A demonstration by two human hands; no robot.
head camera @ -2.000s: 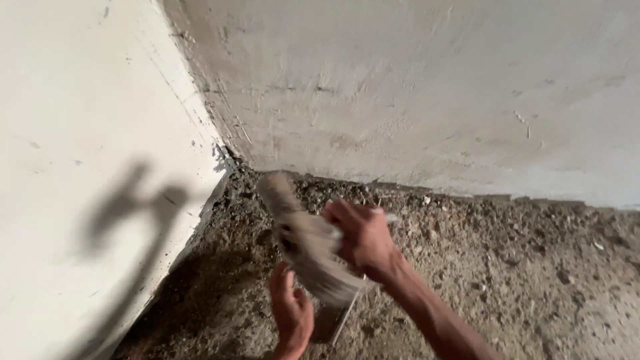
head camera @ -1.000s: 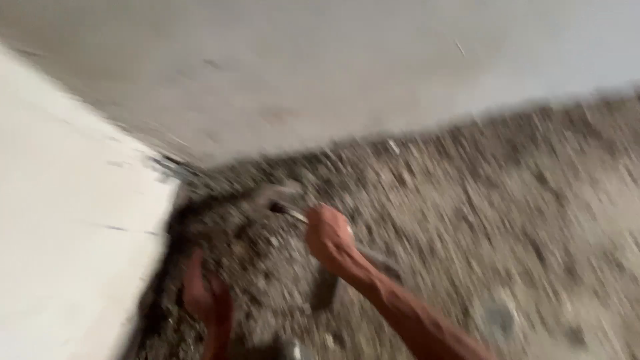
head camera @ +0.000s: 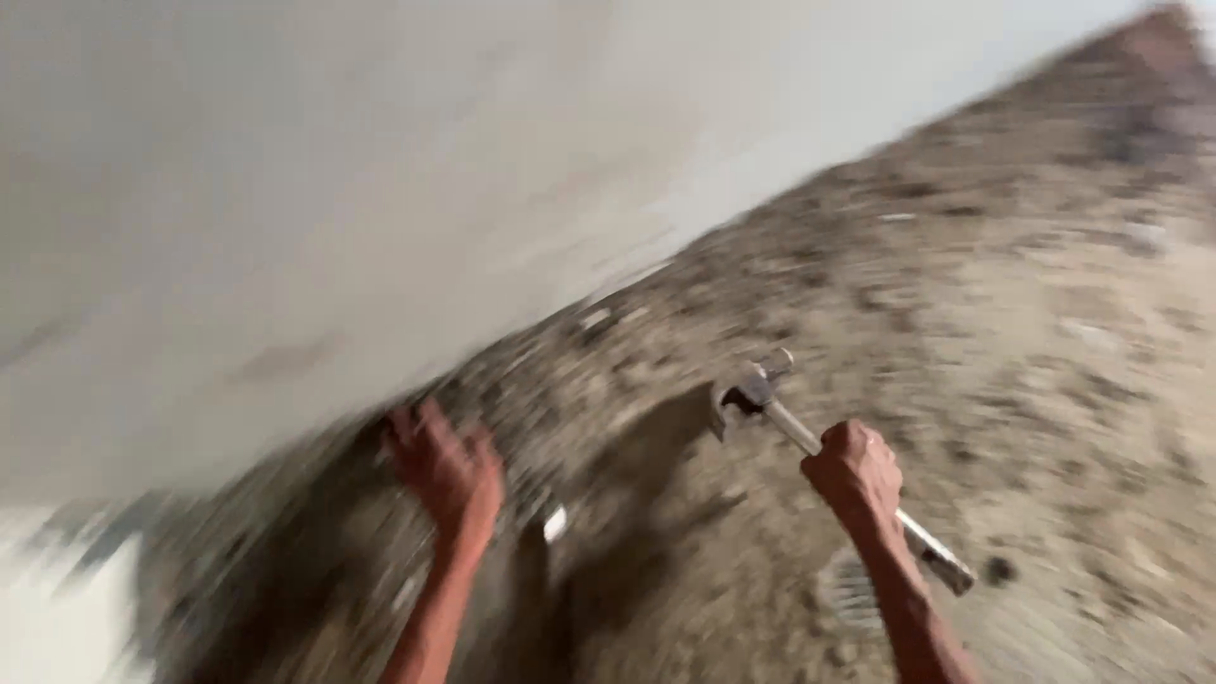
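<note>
My right hand [head camera: 855, 475] is closed around the handle of a claw hammer [head camera: 793, 426], whose metal head points up and to the left over the rough floor. The end of the handle sticks out below my fist. To the left, my left hand [head camera: 442, 465] is spread with nothing in it, over the floor close to the foot of the plastered wall [head camera: 380, 190]. Motion blurs its fingers, so whether they touch the ground cannot be told.
Rubble and grit cover the earthen floor [head camera: 997, 380]. A small white fragment [head camera: 556, 523] lies between my arms. A round, slotted drain cover [head camera: 852, 587] is partly behind my right forearm. White wall surface [head camera: 66, 608] shows at lower left.
The blurred grey-brown object that was at my hands two seconds ago is no longer there. The hammer now shows clearly in my right hand. The view has swung to the right along the wall.
</note>
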